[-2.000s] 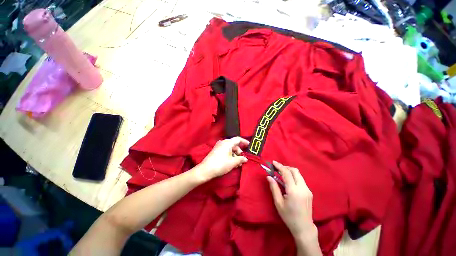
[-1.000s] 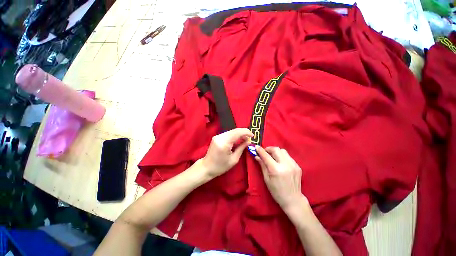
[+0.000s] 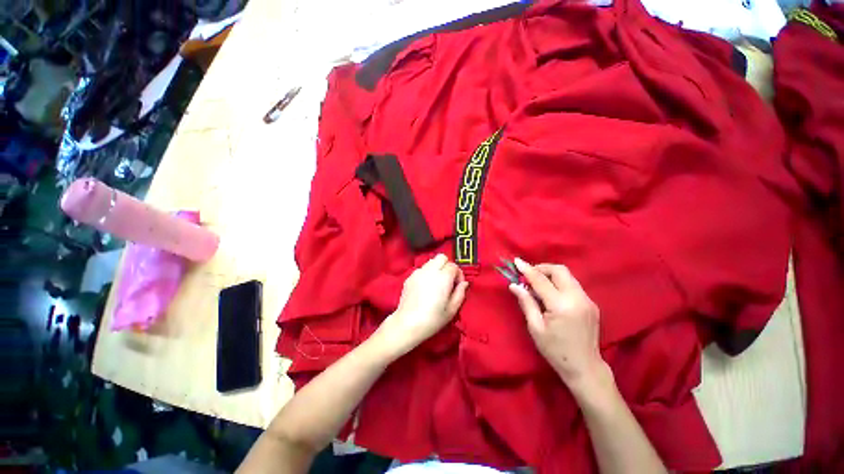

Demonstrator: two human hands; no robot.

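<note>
A red garment (image 3: pixel 592 204) lies spread in front of me. A black trim with a yellow key pattern (image 3: pixel 473 199) runs down its middle, and a plain dark band (image 3: pixel 403 202) lies to the left. My left hand (image 3: pixel 431 298) pinches the red cloth at the lower end of the patterned trim. My right hand (image 3: pixel 560 319) holds small dark metal snips (image 3: pixel 508 270) between thumb and fingers. Their tips point up and left, just right of the trim's lower end and apart from my left hand. The snips' handle is mostly hidden.
A smartphone (image 3: pixel 240 335), a pink bottle (image 3: pixel 139 220) and a pink plastic bag (image 3: pixel 148 282) are on the left of the pale table (image 3: pixel 199 361). A small slim tool (image 3: pixel 281 106) lies at upper left. Another red garment (image 3: pixel 819 139) is at far right.
The view has shifted, so the phone and bottle sit lower and farther right. My right hand has moved away from my left hand, and the snips now show clear of the trim.
</note>
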